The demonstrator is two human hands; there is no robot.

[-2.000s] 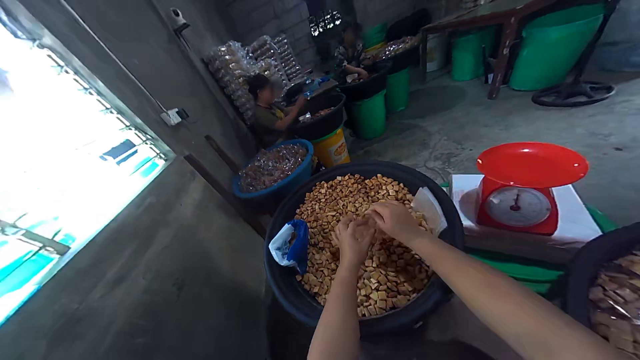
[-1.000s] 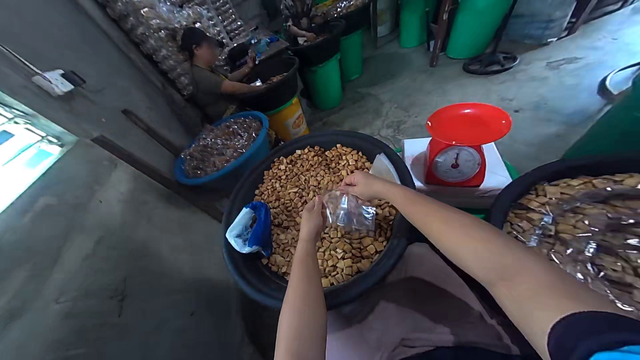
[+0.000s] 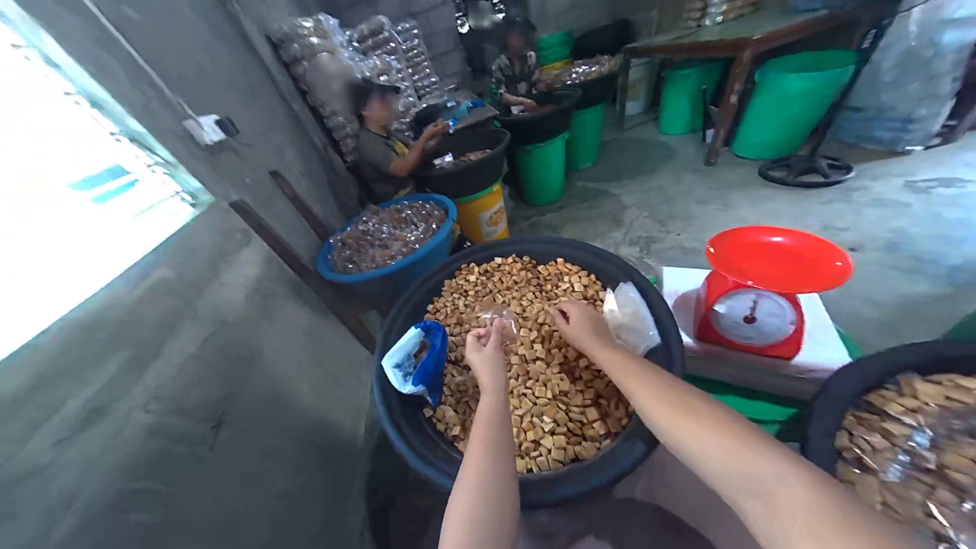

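A large black tub holds many small square brown pieces that look like biscuits. Over them my left hand holds a small clear plastic bag between thumb and fingers. My right hand is just to the right, its fingertips low over the pieces; whether it pinches one is too small to tell. A blue and white bag lies at the tub's left rim. Clear plastic sheets or bags rest inside the right rim, close to my right wrist.
On a white box at the right stands a red dial scale. A second black tub holds bagged pieces. A blue basin of filled bags is at the upper left. Beyond it, two people sit at other tubs. A grey wall borders the left.
My hands, near each other on the clear bag one second ago, are now apart; the bag is in my left hand only. The view has shifted.
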